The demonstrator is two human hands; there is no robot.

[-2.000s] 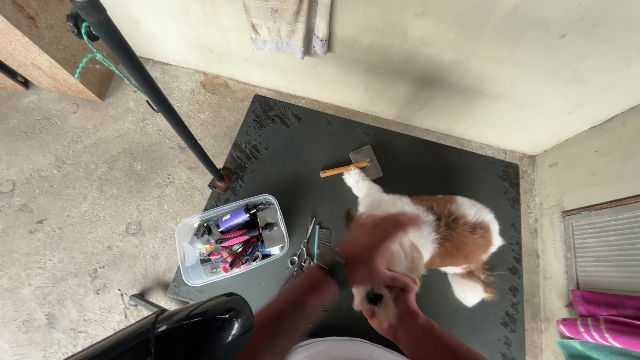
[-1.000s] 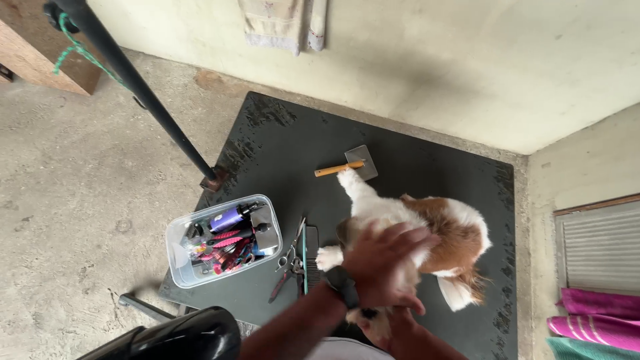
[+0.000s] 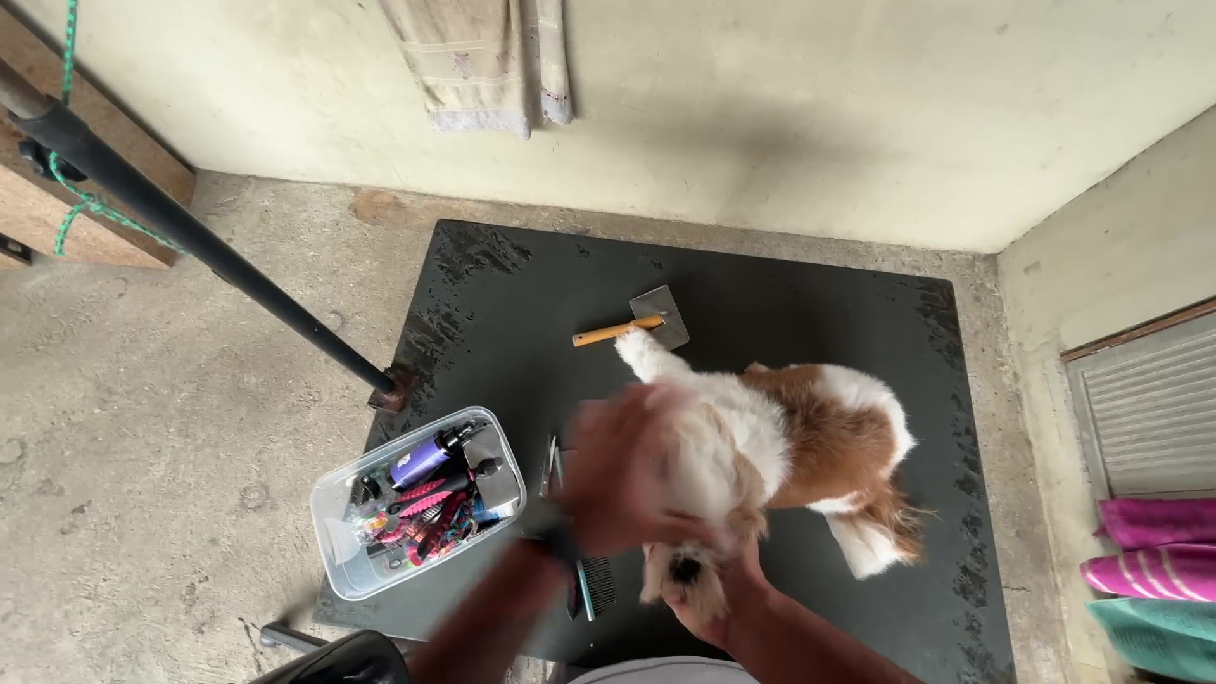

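Observation:
A white and brown dog (image 3: 798,427) lies on a black grooming table (image 3: 532,304), its nose pointing toward me. My right hand (image 3: 717,598) cups the dog's muzzle and chin from below. Blurred by motion, my left hand (image 3: 622,465), with a dark band at the wrist, is over the side of the dog's head; whether its fingers grip fur cannot be told. One front paw rests against the orange handle of a slicker brush (image 3: 617,331). A metal grooming comb (image 3: 591,589) and scissors (image 3: 549,465) lie partly hidden beneath my left forearm.
A clear plastic box (image 3: 328,532) of grooming tools and a purple bottle sits at the table's left edge. A black metal post (image 3: 228,261) with green cord rises at the left. A towel (image 3: 465,66) hangs on the wall behind; pink towels (image 3: 1154,522) are at the right.
My left hand has shifted from the top of the dog's head toward its left side in the view. My right hand stays under the muzzle.

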